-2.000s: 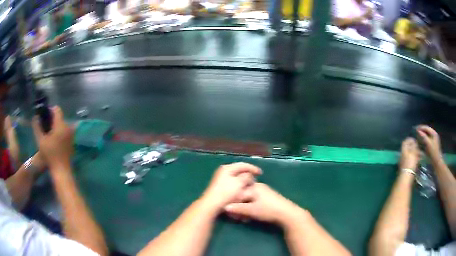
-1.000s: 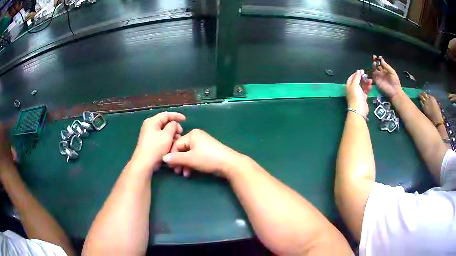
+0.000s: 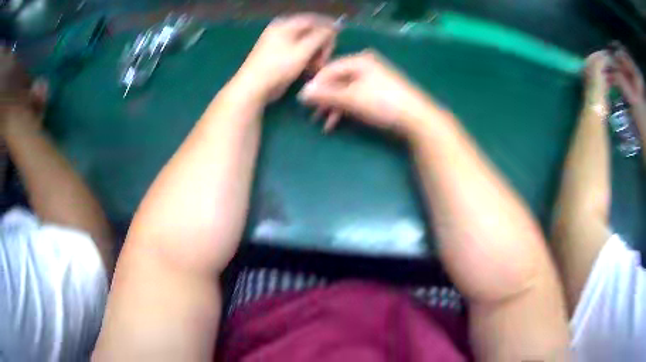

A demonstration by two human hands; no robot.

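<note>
My left hand [image 3: 294, 51] is bare, at top centre over the green bench top [image 3: 340, 177], its fingers curled down. My right hand [image 3: 363, 88] is just right of it and slightly nearer me, thumb and fingers bent towards the left hand. The hands are close, with a small gap between them. The picture is blurred, and I cannot tell whether either hand holds a small part. A loose pile of shiny housings [image 3: 152, 51] lies on the bench to the left of my left hand.
A blurred green basket [image 3: 81, 34] is at upper left, near a left neighbour's hand [image 3: 25, 95]. A right neighbour's hands [image 3: 613, 71] are at the right edge, with a second shiny pile [image 3: 623, 131] beside them. A bright green edge strip [image 3: 510, 44] runs along the bench's far side.
The view has tipped down, so my hands and the pile appear higher and my lap shows. My hands, touching or overlapping before, now show a gap between them.
</note>
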